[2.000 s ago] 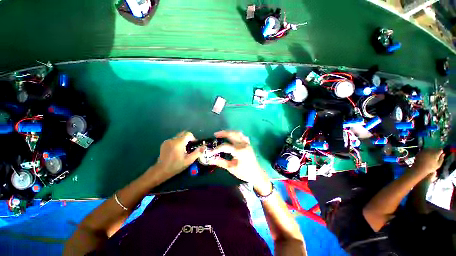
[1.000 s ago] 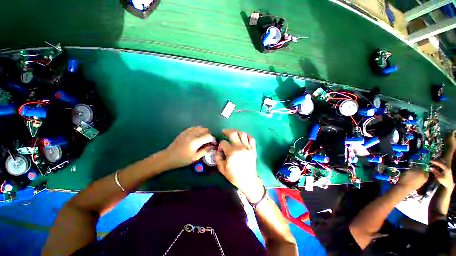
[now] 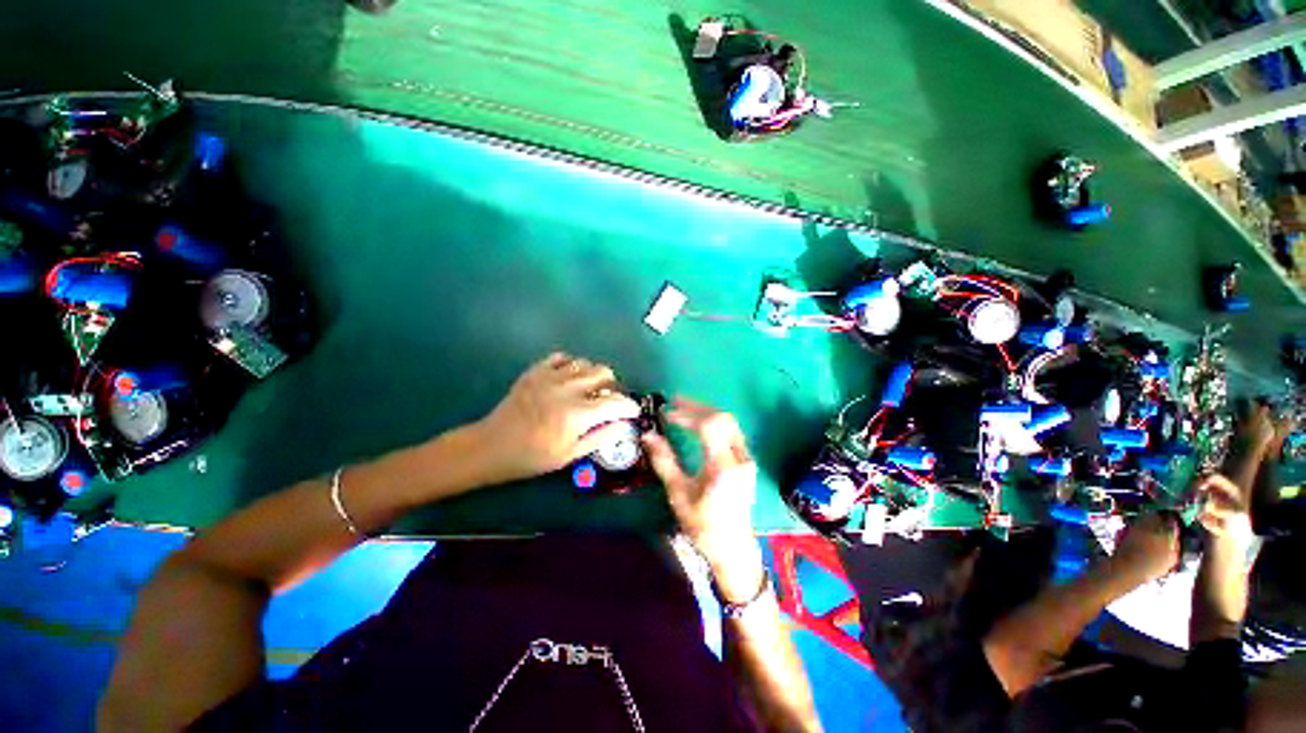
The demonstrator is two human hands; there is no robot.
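A black housing point(image 3: 620, 455) with a round silver-white disc and the blue end of a battery cell point(image 3: 583, 474) sits at the bench's front edge, partly hidden by my hands. My left hand point(image 3: 562, 415) lies over its left and top side, fingers on the disc, holding it. My right hand point(image 3: 706, 461) is at its right side with thumb and fingers apart; whether a fingertip touches the housing is unclear.
Wired units are heaped on the left point(image 3: 139, 413) and right point(image 3: 993, 321). A small pale piece point(image 3: 665, 308) lies ahead, a thin wire running right from it. Spaced units point(image 3: 756, 95) sit on the green belt. Another person's hands point(image 3: 1147, 547) work at far right.
My right hand has opened and drawn off to the right of the housing. My left hand has moved further over the disc. The view has shifted, and the neighbour's hands have moved.
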